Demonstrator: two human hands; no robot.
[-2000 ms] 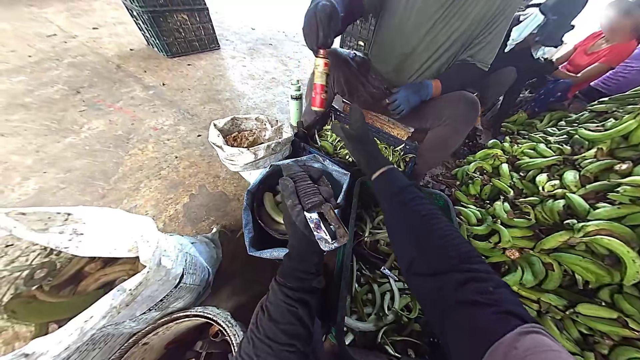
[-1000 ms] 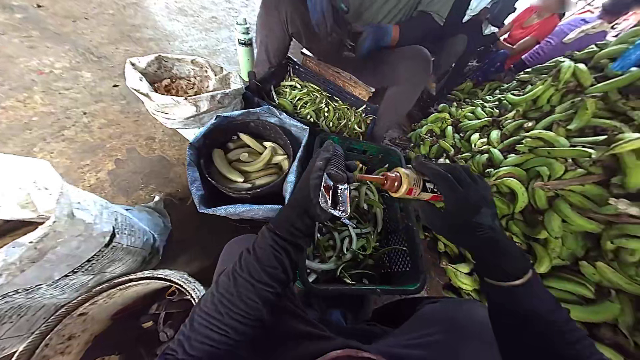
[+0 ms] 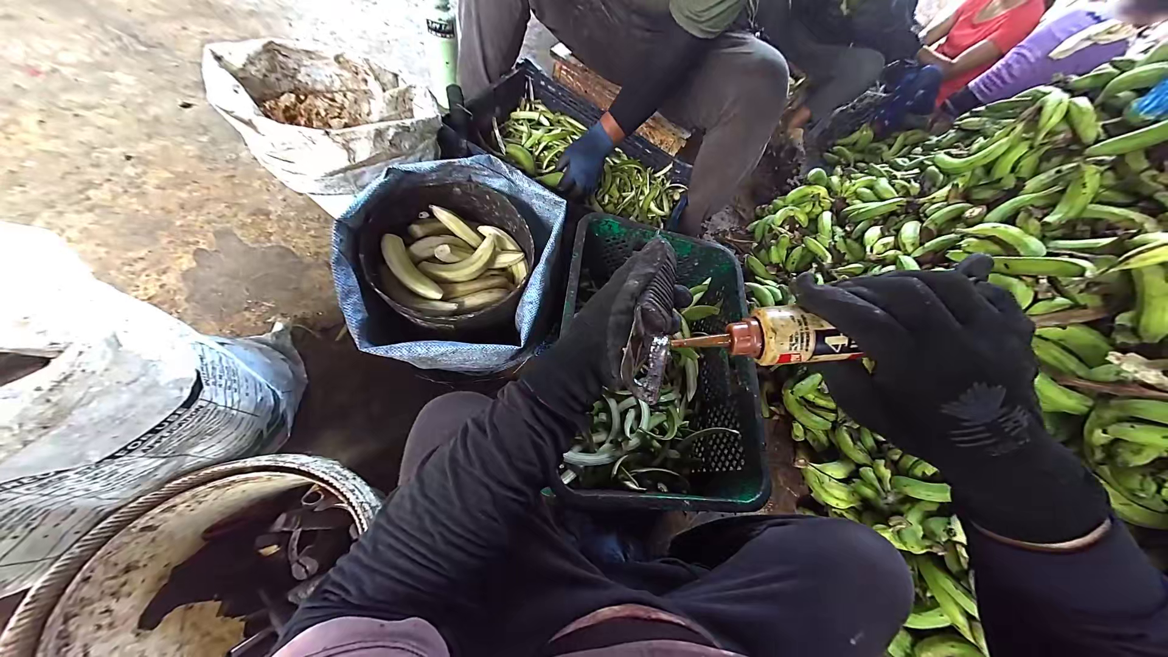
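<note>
My left hand (image 3: 613, 319), in a black glove, grips a tool with a ribbed dark handle (image 3: 659, 285) and a shiny metal end (image 3: 651, 369); its exact kind is unclear. My right hand (image 3: 922, 365), also black-gloved, holds a small squeeze bottle (image 3: 794, 335) sideways. The bottle's thin brown nozzle points left and ends at or very near the metal end. Beneath both lies a green plastic crate (image 3: 750, 429) with green peels (image 3: 630, 429). To its left, peeled green bananas or plantains (image 3: 456, 260) fill part of a dark bucket inside a blue woven sack (image 3: 351, 274).
Unpeeled green bananas or plantains (image 3: 995, 228) are heaped on the right. A person's blue-gloved hand (image 3: 587, 160) reaches into a crate of peels ahead. White sacks (image 3: 237, 87) stand left, and a round tub (image 3: 100, 584) sits lower left. Other people sit at the upper right.
The bottle was in the other person's hand two seconds ago; my right hand now has it, against the tool. That person's hand has lowered to the crate of peels. The view has tilted down.
</note>
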